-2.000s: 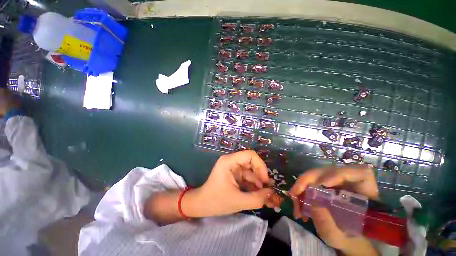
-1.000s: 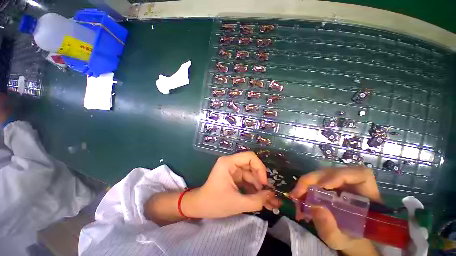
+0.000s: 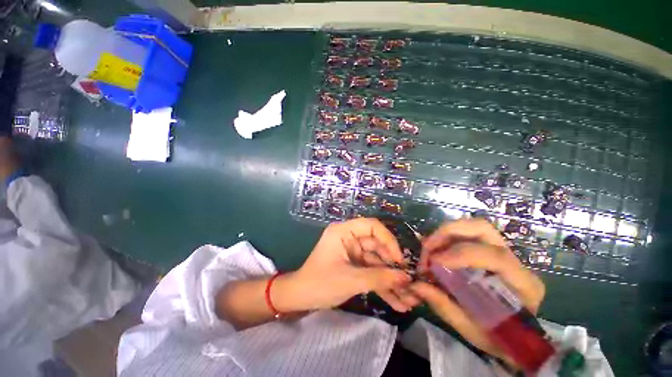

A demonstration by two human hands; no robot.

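My left hand (image 3: 354,269), with a red band at the wrist, pinches a small dark component (image 3: 404,266) between thumb and fingers; the component is mostly hidden and blurred. My right hand (image 3: 479,276) is closed around a handheld tool (image 3: 508,324) with a clear pinkish front and red barrel. Its tip end is at the left fingertips; whether it touches the component cannot be told. Behind the hands lies a clear blister tray (image 3: 457,96), with rows of small coppery-red components (image 3: 358,81) on its left and loose darker ones (image 3: 554,199) on its right.
A blue bin (image 3: 158,66) with a leaning white bottle (image 3: 88,48) stands at upper left. A white paper square (image 3: 150,135) and a crumpled tissue (image 3: 261,116) lie on the green mat. Another person's white sleeve (image 3: 44,258) is at far left. A cream edge strip (image 3: 258,16) runs behind.
My right hand has moved slightly left and up, and the tool has swung so its red rear end points lower. The small white pieces under the hands are now mostly covered.
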